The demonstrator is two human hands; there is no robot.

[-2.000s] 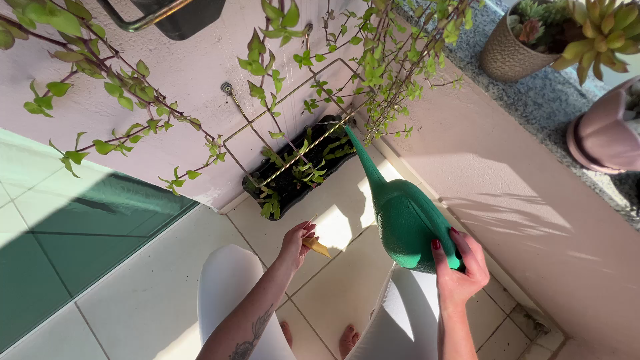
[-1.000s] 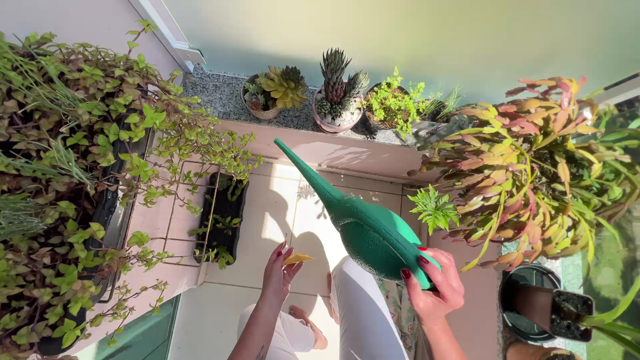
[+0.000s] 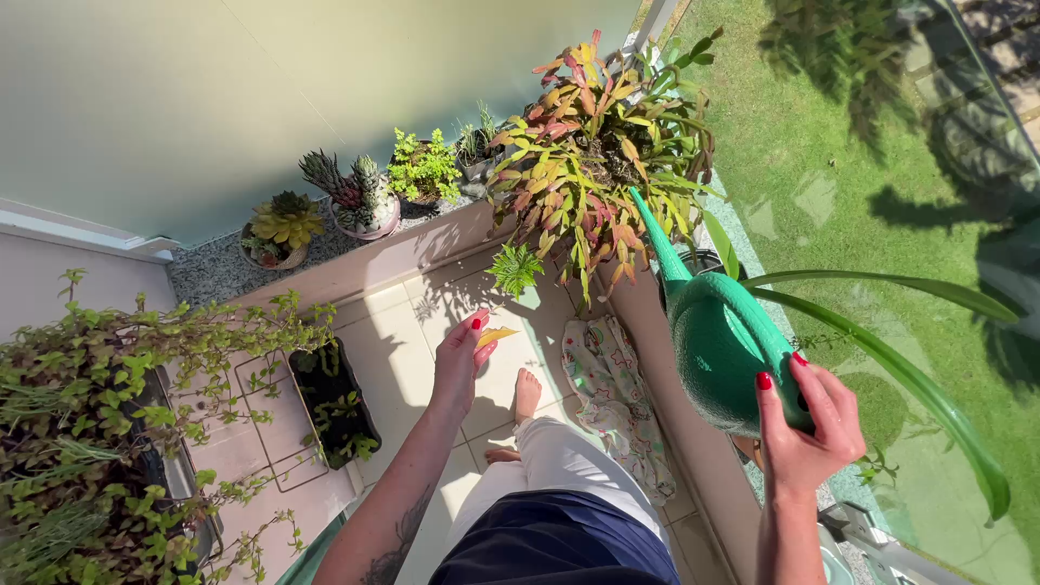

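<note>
My right hand (image 3: 812, 422) grips the handle of a green plastic watering can (image 3: 719, 366) at the right. The can's long spout reaches up and left, and its tip lies over the lower right part of a bushy potted plant (image 3: 561, 171) with yellow, green and reddish flattened stems. Whether water flows cannot be told. My left hand (image 3: 463, 357) holds a yellow leaf (image 3: 496, 335) between its fingers, above the tiled floor near the middle.
Small potted succulents (image 3: 284, 223) and other pots line a granite ledge (image 3: 199, 272). Trailing plants (image 3: 73, 431) fill the left side, beside a black planter (image 3: 345, 406) on the floor. A patterned cloth (image 3: 613, 390) lies by the right wall. Long strap leaves (image 3: 902, 357) extend at the right.
The view has swung far to the right. The watering can's spout, over the black planter two seconds ago, now reaches the bushy plant. My left hand still holds the yellow leaf.
</note>
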